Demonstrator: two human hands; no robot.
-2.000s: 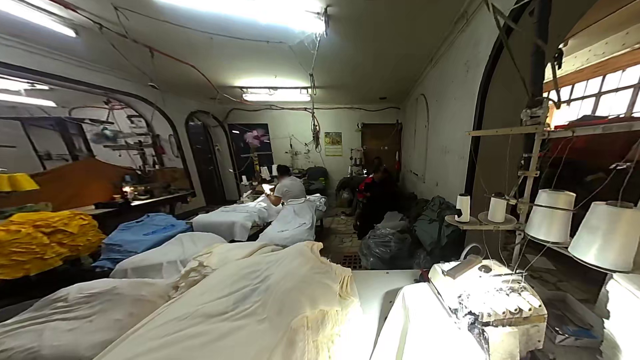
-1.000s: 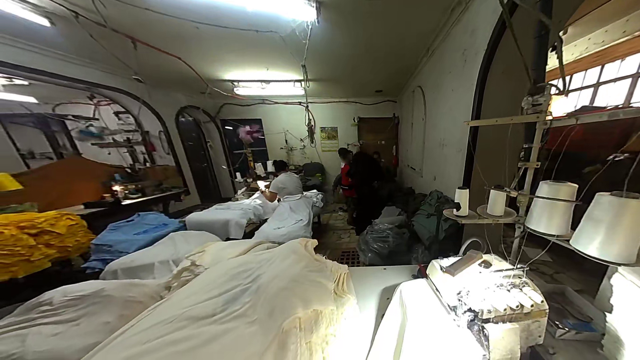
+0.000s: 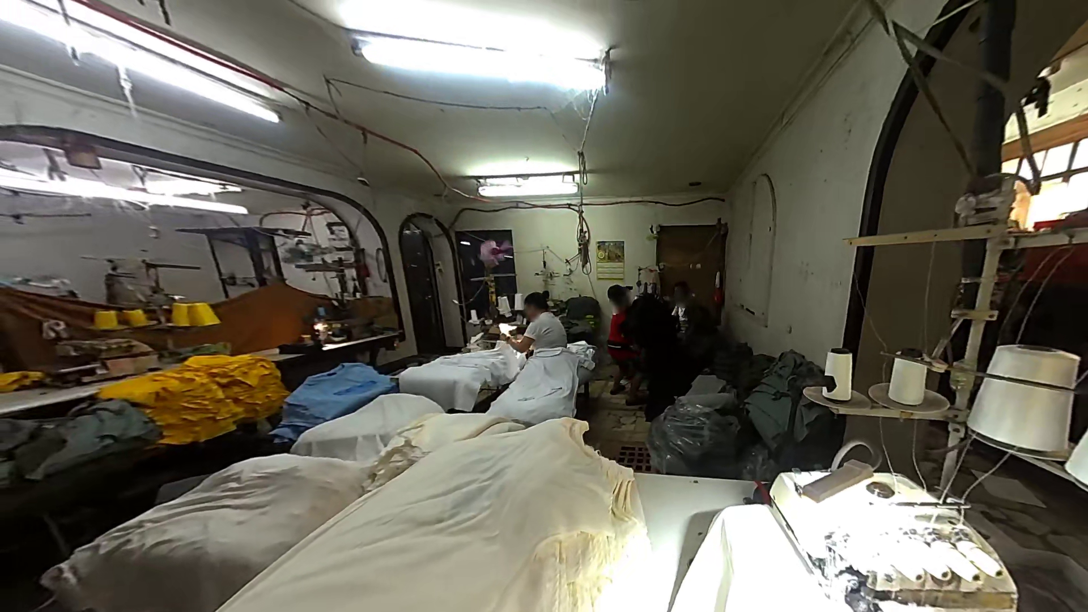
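Neither my left hand nor my right hand shows in the head view. Nearest to me lies a big stack of cream fabric pieces point(image 3: 476, 510) with ragged edges on its right side. At the lower right stands an overlock sewing machine point(image 3: 892, 535), brightly lit, with a small block point(image 3: 837, 481) on its top. A white cloth point(image 3: 748, 561) lies just left of the machine, on the white tabletop point(image 3: 671, 493). White thread cones point(image 3: 1024, 395) stand on the thread stand at the right, with smaller thread spools point(image 3: 838, 374) on round holders.
Bundled pale fabric point(image 3: 229, 518), blue cloth point(image 3: 340, 393) and yellow cloth point(image 3: 200, 393) lie on the left. Farther back, a seated person point(image 3: 542, 327) works among white cloth. Other people stand near the back door point(image 3: 690, 255). Dark bags point(image 3: 697, 433) sit on the floor.
The view has turned slightly left. At the back, a person in red, near a dark figure, shows more plainly than before, and another person has come into sight beside them.
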